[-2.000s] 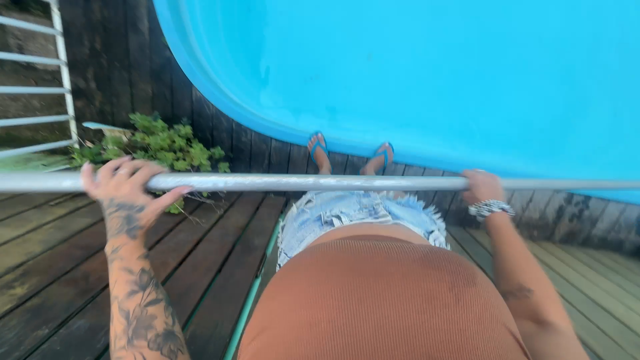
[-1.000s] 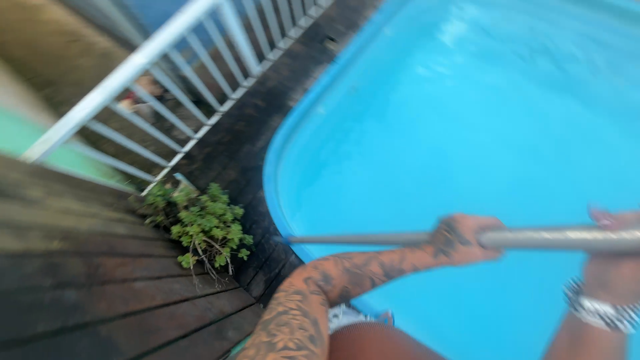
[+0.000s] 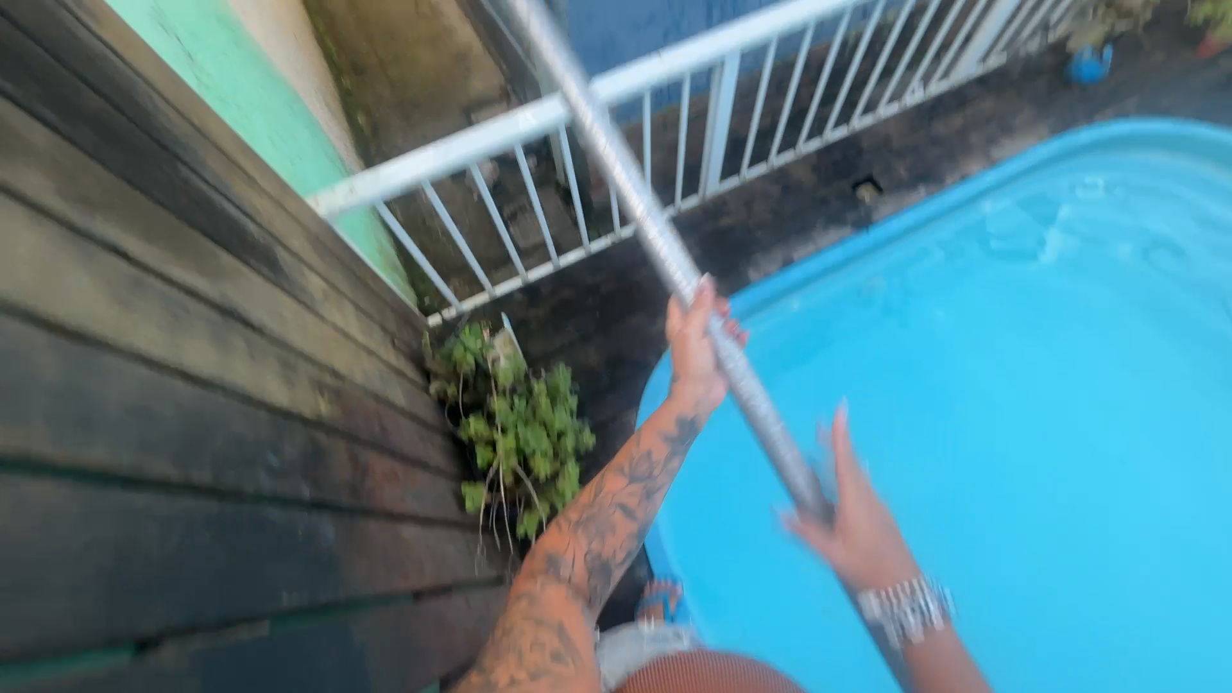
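Observation:
A long silvery metal pole (image 3: 630, 188) runs from the top of the view, over the white railing, down to the lower right above the pool. My left hand (image 3: 698, 351), at the end of a tattooed forearm, is closed around the pole near the pool's corner. Lower down, my right hand (image 3: 857, 525), with a chunky bracelet (image 3: 905, 611) on its wrist, has its fingers spread and its palm against the pole. That hand is blurred. The pole continues below it beside my right forearm. Neither end of the pole shows clearly.
The blue pool (image 3: 962, 414) with water lies to the right. A white metal railing (image 3: 717, 125) crosses behind it. A leafy green plant (image 3: 525, 433) grows beside the dark wooden planks (image 3: 241, 404) at left. My sandalled foot (image 3: 659, 602) is by the pool's edge. A small blue pot (image 3: 1090, 64) stands far right.
The pole has swung from roughly level to a steep slant, reaching over the railing. My right hand's fingers, wrapped round the pole two seconds ago, are now spread. The view has turned toward the railing.

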